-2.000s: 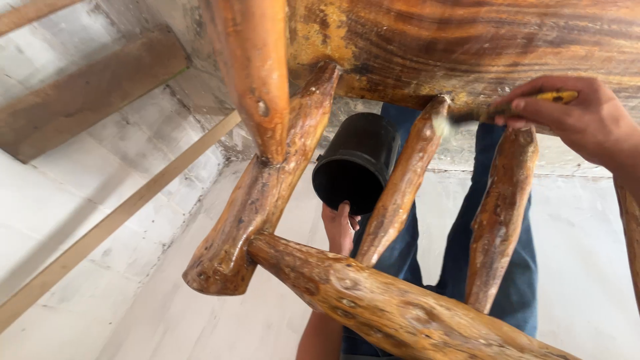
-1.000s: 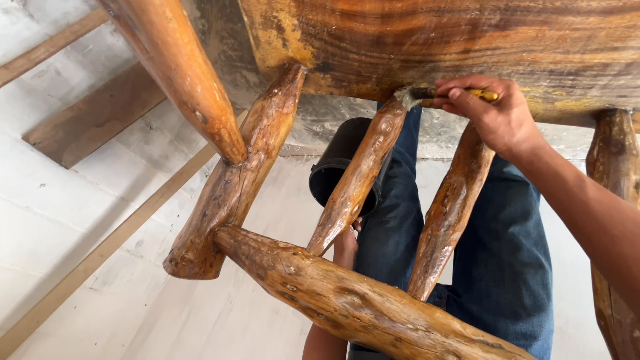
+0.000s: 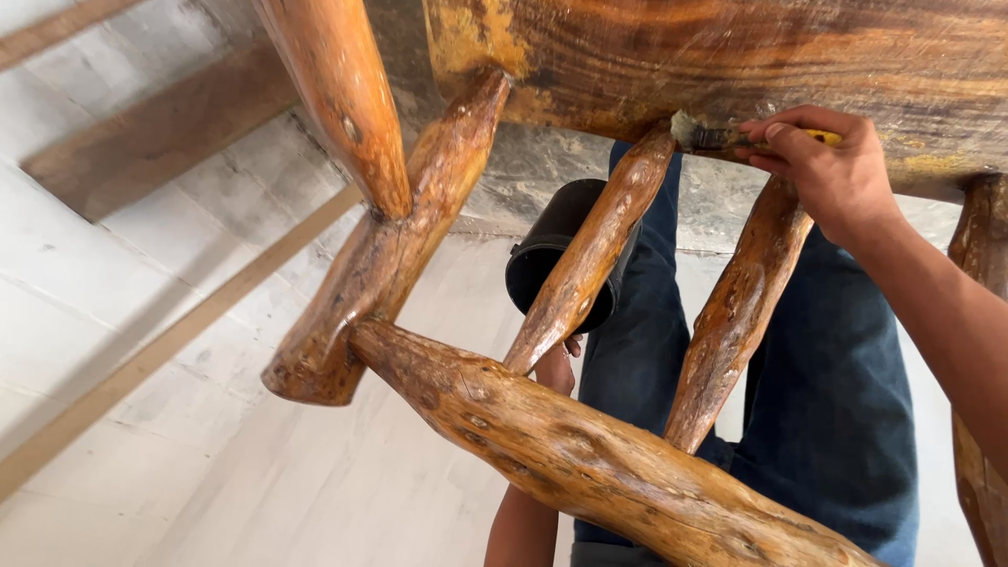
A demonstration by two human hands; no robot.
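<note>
My right hand (image 3: 827, 165) grips a paintbrush (image 3: 709, 137) by its yellow handle. The bristles touch the edge of a glossy wooden slab (image 3: 748, 63), where the top of a round wooden spindle (image 3: 602, 236) meets it. Behind that spindle, my left hand (image 3: 565, 358) is at the underside of a black bucket (image 3: 543, 272), which tilts with its dark mouth toward the camera. Spindles and the forearm partly hide the grip, and the bucket's contents cannot be seen. A second spindle (image 3: 740, 307) stands below my right wrist.
A thick log rail (image 3: 583, 441) crosses in front of my jeans-clad legs (image 3: 835, 378). At left are a log armrest (image 3: 386, 252), an upright post (image 3: 339, 102) and a long wooden strip (image 3: 181, 339). A brown board (image 3: 165, 130) lies by the pale block wall. Another log (image 3: 984, 244) is at right.
The brush tip has moved from the spindle's top end onto the slab's edge beside it. Two seconds ago my left fingers showed more plainly on the bucket's rim. The view has shifted.
</note>
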